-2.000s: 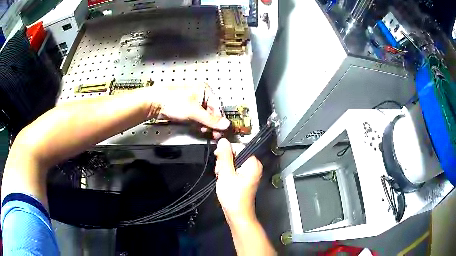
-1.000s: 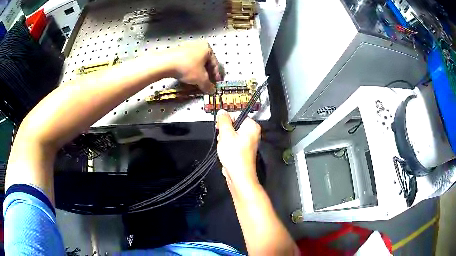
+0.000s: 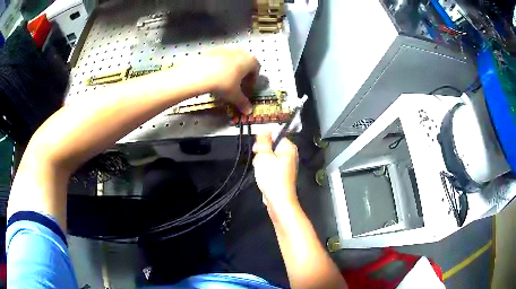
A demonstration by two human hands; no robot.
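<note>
A brass-coloured fixture (image 3: pixel 270 109) with a row of slots and a reddish lower edge lies at the table's front right, its long handle (image 3: pixel 195 106) pointing left. My left hand (image 3: pixel 235 79) is over its left end, fingertips down at the slots; whether they grip a cable end is hidden. Two black cables (image 3: pixel 240 144) run down from the fixture's left part. My right hand (image 3: pixel 275 166) is just in front of the fixture, closed around several black cables (image 3: pixel 287 127) whose silvery tips stick up to the right. The cables curve down and left across the lap.
Another fixture (image 3: pixel 107 78) lies behind my left forearm on the perforated table (image 3: pixel 198 56). Stacked fixtures (image 3: pixel 268 17) stand at the back right. A thick black cable bundle (image 3: pixel 28 79) hangs at left. A grey cabinet (image 3: pixel 362 73) and a white open-frame stand (image 3: pixel 421 169) are at right.
My left hand has come down onto the fixture's left end. A second cable now runs apart from the bunch to the fixture. My right hand has shifted slightly right and down, still holding the cables.
</note>
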